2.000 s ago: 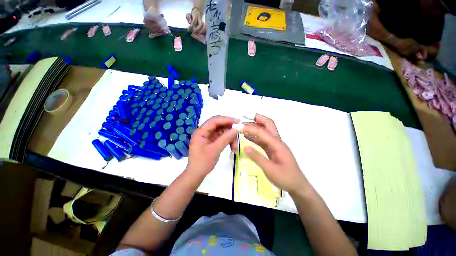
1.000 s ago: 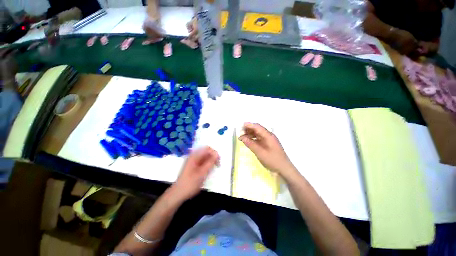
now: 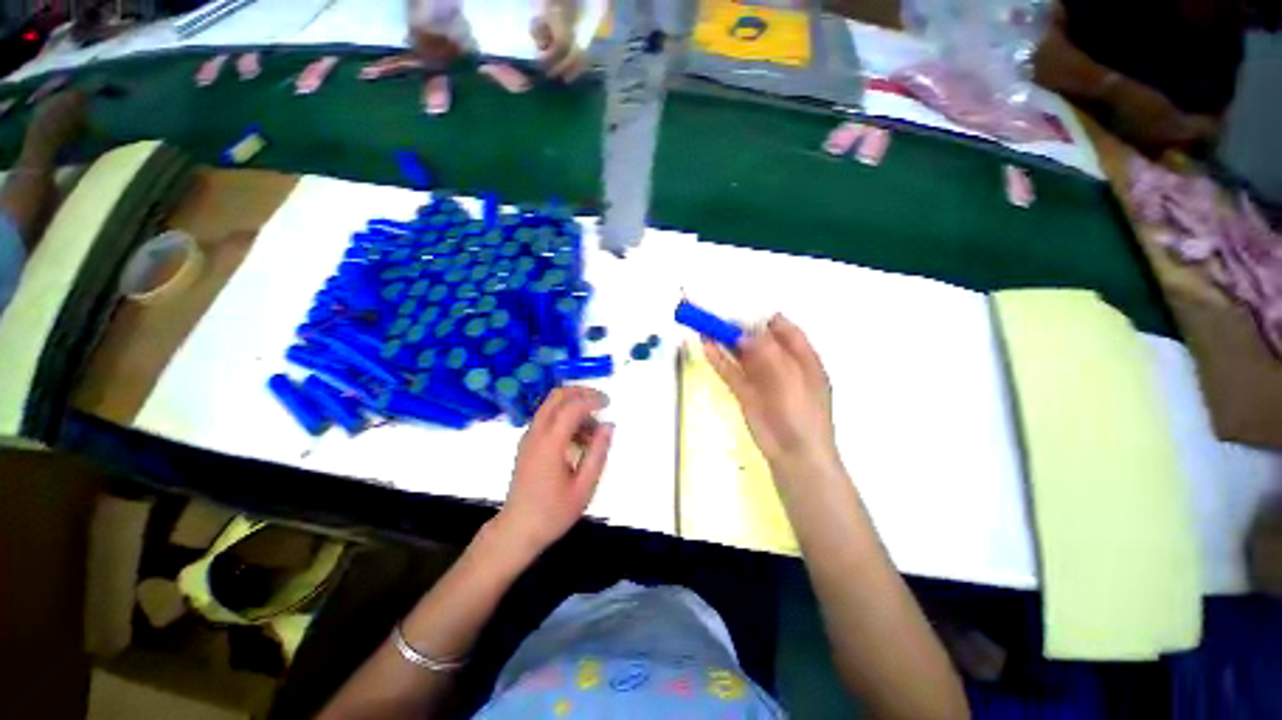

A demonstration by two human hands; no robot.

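A heap of blue battery cells [image 3: 450, 303] with grey-green round ends lies on the white bench sheet [image 3: 900, 422]. My right hand [image 3: 785, 387] holds one blue cell [image 3: 709, 322] by its right end, above the top of the pale yellow adhesive sheet [image 3: 724, 471]. My left hand [image 3: 557, 457] is at the heap's lower right edge, fingers curled and apart, with nothing visible in it. A single blue cell [image 3: 584, 367] lies just above its fingertips. A few loose dark end discs [image 3: 644, 346] lie between the heap and the adhesive sheet.
A grey-white post [image 3: 633, 155] stands beyond the work. Behind it runs the green conveyor belt [image 3: 759, 190] with pink parts [image 3: 856, 141]. A yellow sheet stack [image 3: 1104, 478] lies at right, a striped stack [image 3: 85, 281] and tape roll [image 3: 159, 266] at left. Other people's hands show across the belt.
My right hand now holds a blue cell, where a second ago none showed. My left hand has moved up slightly to the heap's edge. Pink parts have shifted along the belt.
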